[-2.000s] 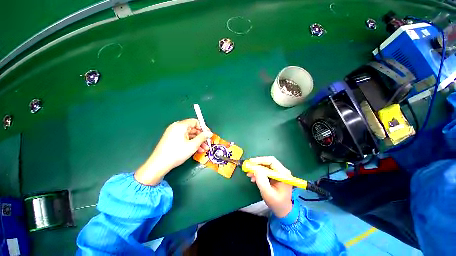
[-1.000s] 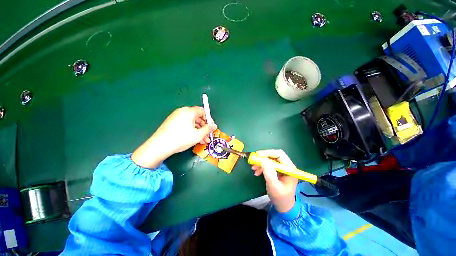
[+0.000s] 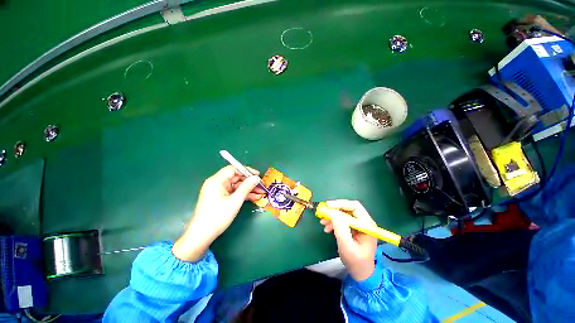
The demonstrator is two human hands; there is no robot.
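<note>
A round silvery-purple stator point(image 3: 280, 196) sits in the orange square fixture point(image 3: 291, 217) on the green mat. My left hand point(image 3: 220, 199) holds whitish tweezers point(image 3: 234, 162) slanting up and left, with their tip at the left side of the stator. My right hand point(image 3: 354, 236) holds the yellow soldering iron point(image 3: 362, 227) like a pen, its dark metal tip over the right part of the stator. Whether the tip touches cannot be told. A thin line of solder runs from the solder spool point(image 3: 72, 254) towards my left sleeve.
A white pot point(image 3: 379, 113) with brownish-grey bits stands beyond my right hand. Right of it are a black fan point(image 3: 435, 170), a yellow block point(image 3: 514, 167) and a blue box point(image 3: 539, 79). Several round parts lie along the green belt point(image 3: 208, 69). A blue sleeve point(image 3: 551, 252) of another person shows at right.
The tweezers, upright a second ago, now lean further left, and my left hand sits lower beside the fixture. The iron stays over the stator. The whole view has shifted slightly.
</note>
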